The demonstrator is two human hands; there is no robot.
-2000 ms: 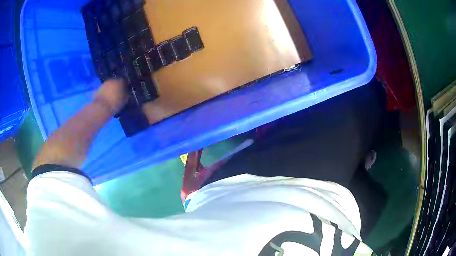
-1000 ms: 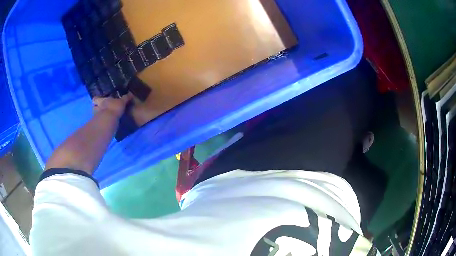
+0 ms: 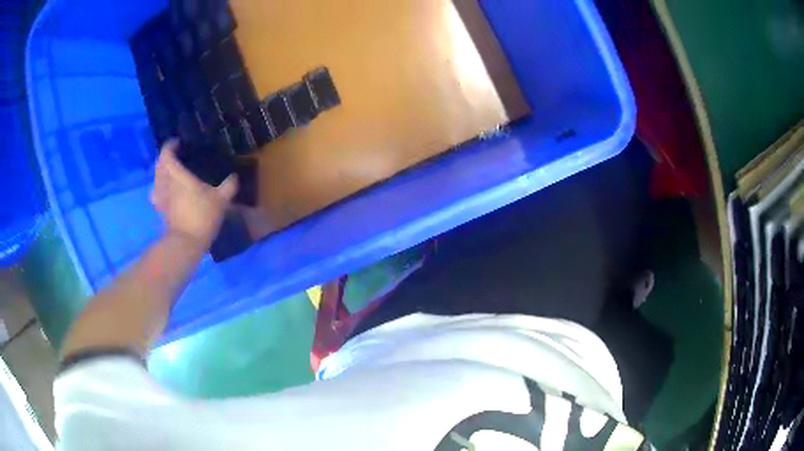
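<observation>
Black pieces (image 3: 207,97) lie in a tight block at the left of a brown board (image 3: 379,79) inside a blue crate (image 3: 397,220). A short row of them juts out to the right over the board. My left hand (image 3: 189,198) reaches in from the lower left. Its fingers and thumb span a dark group of pieces at the near end of the block; the pieces' outlines are blurred. My right hand is not in view.
The crate's thick rim curves around the board. A layered stack (image 3: 763,326) with black, white and tan edges stands at the right. Red objects show below the crate (image 3: 331,326) and at the upper right (image 3: 666,167). The floor is green.
My left hand was a blur over the block, then low at its near edge; now it spans the pieces there. The piece standing out at a tilt beside my thumb now lies closer to the block.
</observation>
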